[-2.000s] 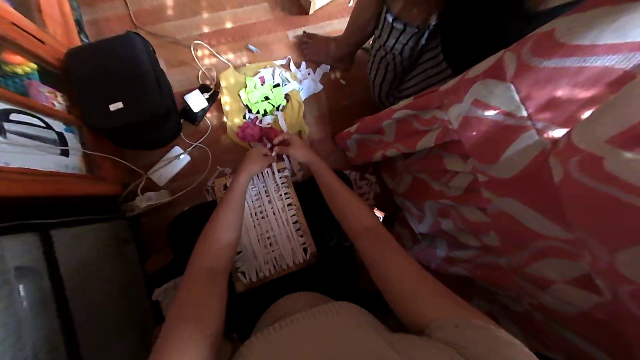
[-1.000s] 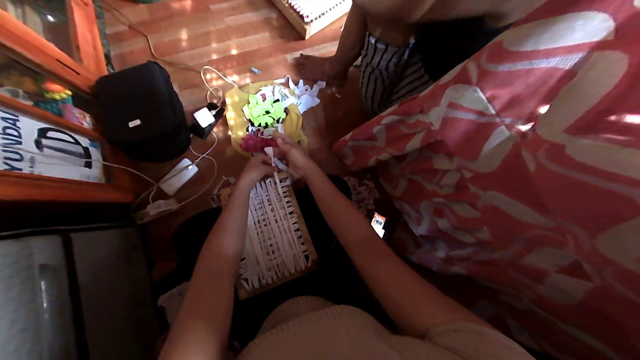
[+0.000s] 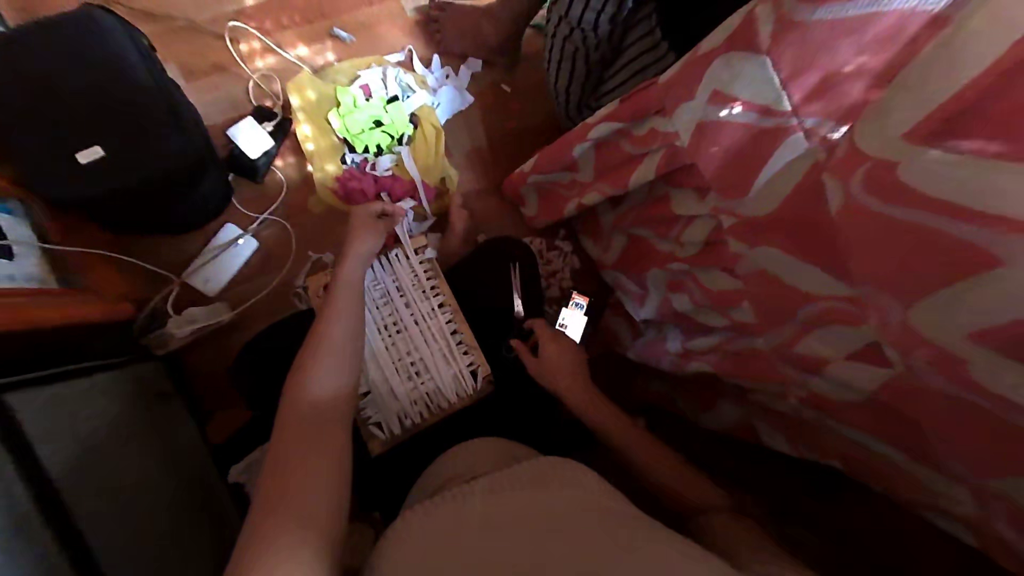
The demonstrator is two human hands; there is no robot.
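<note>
A wooden frame strung with white fabric strips [image 3: 416,344] lies across my lap. At its far end my left hand [image 3: 374,228] pinches a white strip [image 3: 405,234] that runs to the frame. Off the frame's right side, my right hand [image 3: 556,356] has its fingers at the dark handles of a pair of scissors [image 3: 517,292], whose blades point away from me; how firmly it grips them is hard to tell. Beyond the frame, a yellow cloth or bag [image 3: 316,148] carries neon green strips [image 3: 372,120], magenta strips [image 3: 372,186] and white strips [image 3: 452,88].
On the left are a black bag [image 3: 104,120], a white charger [image 3: 250,138], a white power bank or similar device [image 3: 222,258] and looping cables. A lit phone screen [image 3: 571,324] is beside my right hand. Red patterned fabric [image 3: 720,200] hangs at right; another person's foot [image 3: 472,32] is beyond.
My right hand has left the far end of the frame and come back to the scissors at its right. My left hand stays at the far end with a strip. The view has moved closer.
</note>
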